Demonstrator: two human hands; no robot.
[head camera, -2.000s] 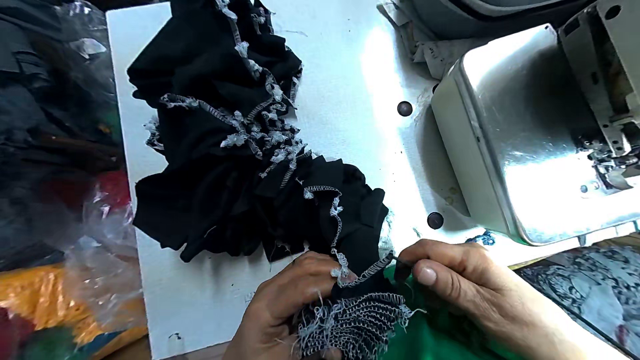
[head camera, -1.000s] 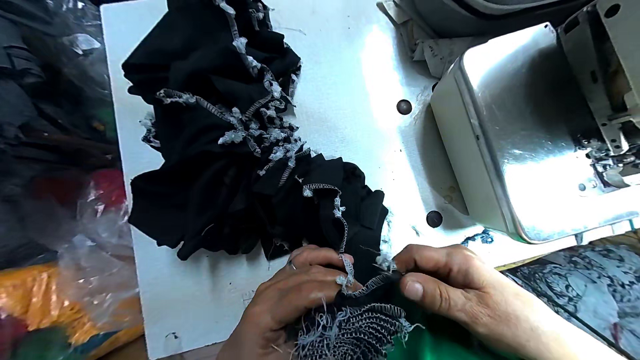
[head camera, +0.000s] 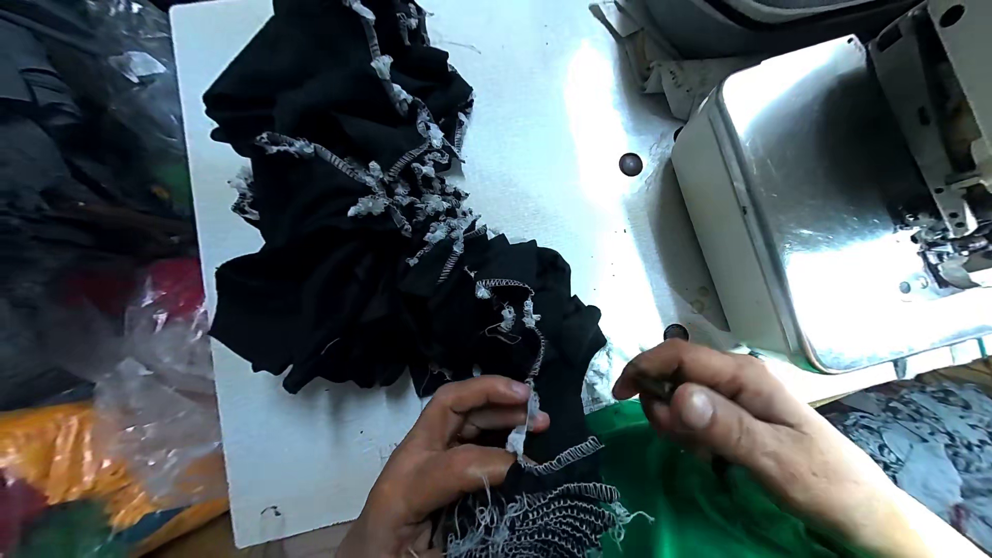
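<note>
A heap of black fabric pieces (head camera: 333, 194), edged with white overlock stitching and small tufts of white thread, lies on the white table. My left hand (head camera: 457, 457) grips the lower end of this fabric, with a stitched edge between its fingers. Below it, several stitched edges are stacked in a bundle (head camera: 542, 515) with loose thread ends. My right hand (head camera: 697, 403) is just right of the fabric, apart from it, its thumb and index finger closed on a small dark object that is mostly hidden.
An overlock sewing machine (head camera: 821, 201) stands at the right of the white table (head camera: 535, 155). Plastic bags (head camera: 155, 387) and an orange wrapped bundle (head camera: 62, 457) lie at the left. Green cloth (head camera: 643, 473) is under my right hand, with patterned fabric (head camera: 907, 442) at the lower right.
My right hand has come away from the stitched edge it was at and moved slightly right. My left fingers have shifted on the fabric, and more of the seam shows.
</note>
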